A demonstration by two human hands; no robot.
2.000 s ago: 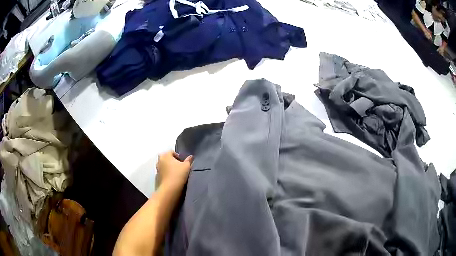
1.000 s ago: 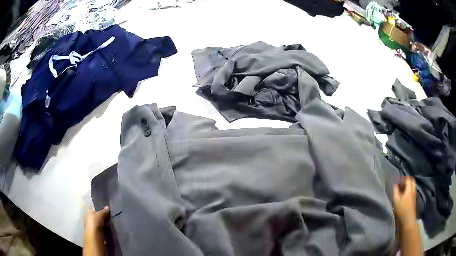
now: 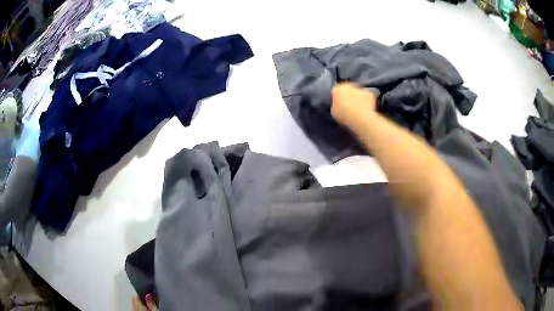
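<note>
A large grey jacket (image 3: pixel 279 237) lies spread in front of me, a sleeve with dark buttons at its left. My left hand (image 3: pixel 144 302) is at the bottom edge of the view, mostly cut off, by the jacket's left edge; its grip is hidden. My right hand (image 3: pixel 354 104) is stretched forward over a second crumpled grey garment (image 3: pixel 304 79) and touches or overlaps it. The hand is blurred with the fingers curled; whether it grips the cloth cannot be told. My right forearm passes over the jacket.
A navy garment (image 3: pixel 121 115) with a white drawstring lies at the left of the white tabletop (image 3: pixel 255 121). More dark grey cloth (image 3: pixel 540 146) is at the right edge. Bundles of striped and pale cloth are at the far left. Beige cloth hangs below the table's left edge.
My right hand has left the jacket's right edge and reached forward to the crumpled grey garment. My left hand is lower, nearly out of view. The view has shifted slightly.
</note>
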